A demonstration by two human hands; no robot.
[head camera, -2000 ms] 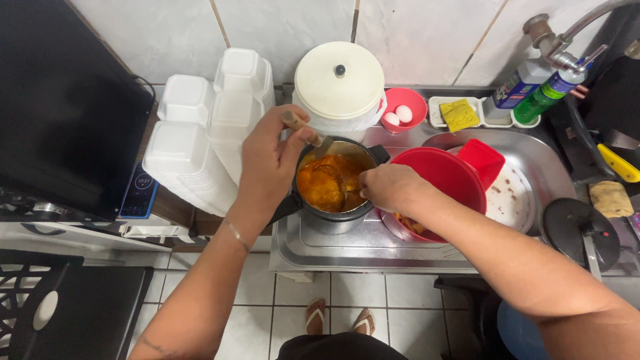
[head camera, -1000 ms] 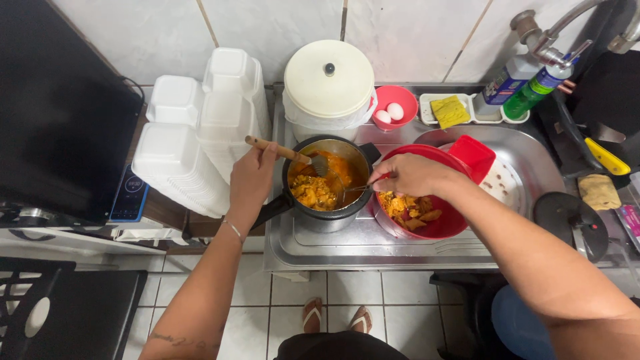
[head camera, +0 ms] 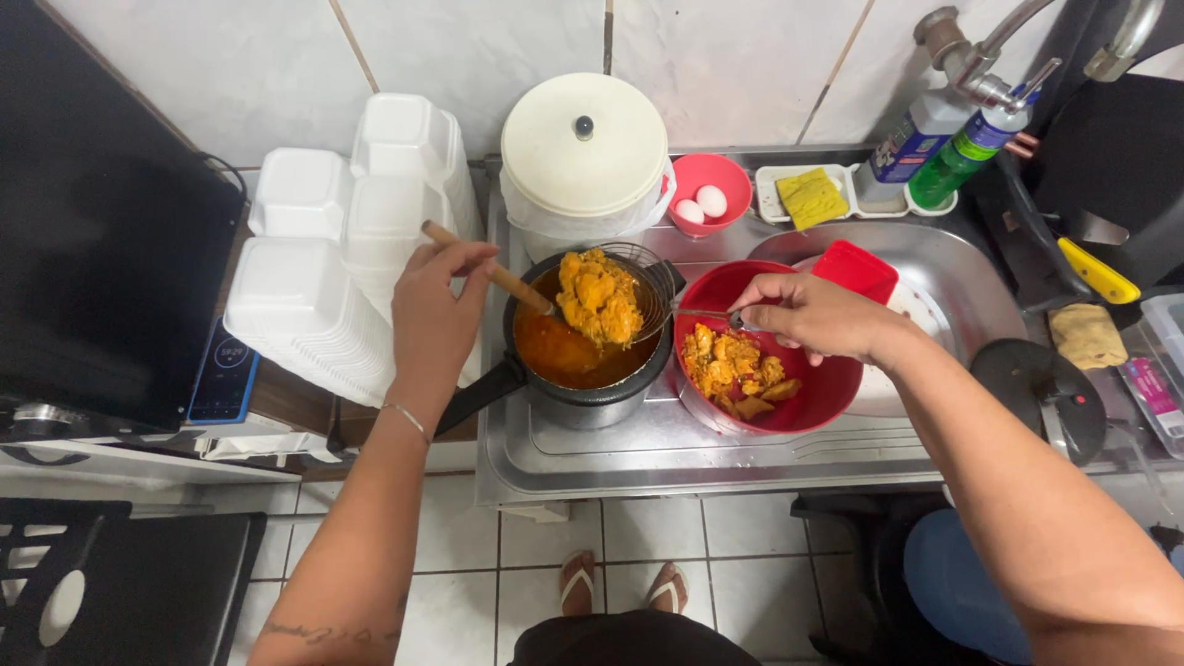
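Observation:
My left hand [head camera: 449, 296] grips the wooden handle of a utensil [head camera: 513, 285], its far end at the food over the pot. My right hand [head camera: 795, 314] holds the thin metal handle of a wire skimmer [head camera: 652, 287]. Orange-yellow chunks of cooked food [head camera: 599, 298], probably chicken, lie heaped in the skimmer above the pressure cooker pot [head camera: 597, 396]. Orange broth [head camera: 555, 350] shows inside the pot. Just right of it, below my right hand, a red plastic bowl [head camera: 828, 398] holds more pieces of the same food [head camera: 735, 365].
Stacked white foam containers [head camera: 287, 287] stand left of the pot. Behind are a white lidded bin [head camera: 583, 148], a small red bowl with two eggs [head camera: 710, 201], a yellow sponge [head camera: 812, 197] and bottles [head camera: 962, 153]. A red container [head camera: 856, 268] sits over the sink [head camera: 980, 287]; a black lid [head camera: 1036, 398] lies right.
The skimmer has come up out of the broth, heaped with food. My left hand's wooden-handled utensil now reaches in toward that heap. My right hand still holds the skimmer's handle.

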